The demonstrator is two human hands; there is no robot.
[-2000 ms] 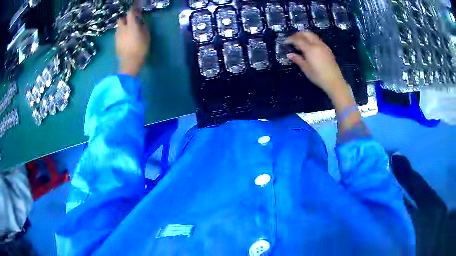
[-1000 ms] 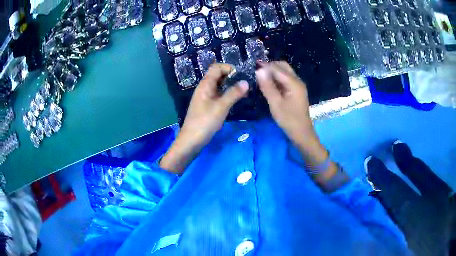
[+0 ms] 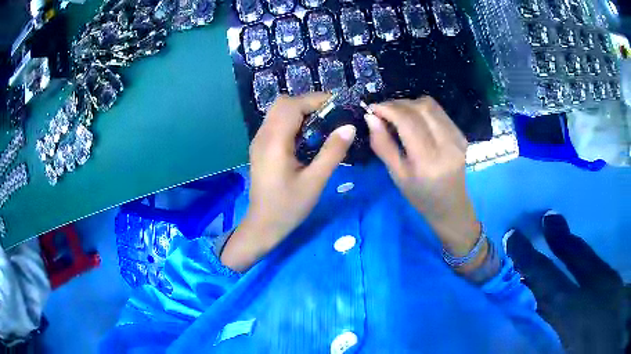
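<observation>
My left hand (image 3: 287, 176) holds a silvery glassy case (image 3: 346, 100) by its fingertips over the front of the black blister tray (image 3: 429, 83). My right hand (image 3: 425, 155) pinches a tiny pale piece (image 3: 367, 106) at the right side of the held case; its exact shape is too small to tell. Rows of silvery octagonal cases (image 3: 320, 32) sit in the tray's back pockets, with a shorter row in front of them. Both hands are bare and hide part of the tray's front left.
A glittering pile of cases (image 3: 104, 52) lies on the green mat (image 3: 180, 104) at the left. A clear blister tray (image 3: 571, 59) lies at the right. A blue stool (image 3: 207, 200) and a red stool (image 3: 69, 256) stand below the bench. A person's dark-trousered legs (image 3: 588, 256) show at lower right.
My left hand has come from the pile at the left to the tray, and my right hand has moved from the front row to meet it at a case. Over the last second both stay together there.
</observation>
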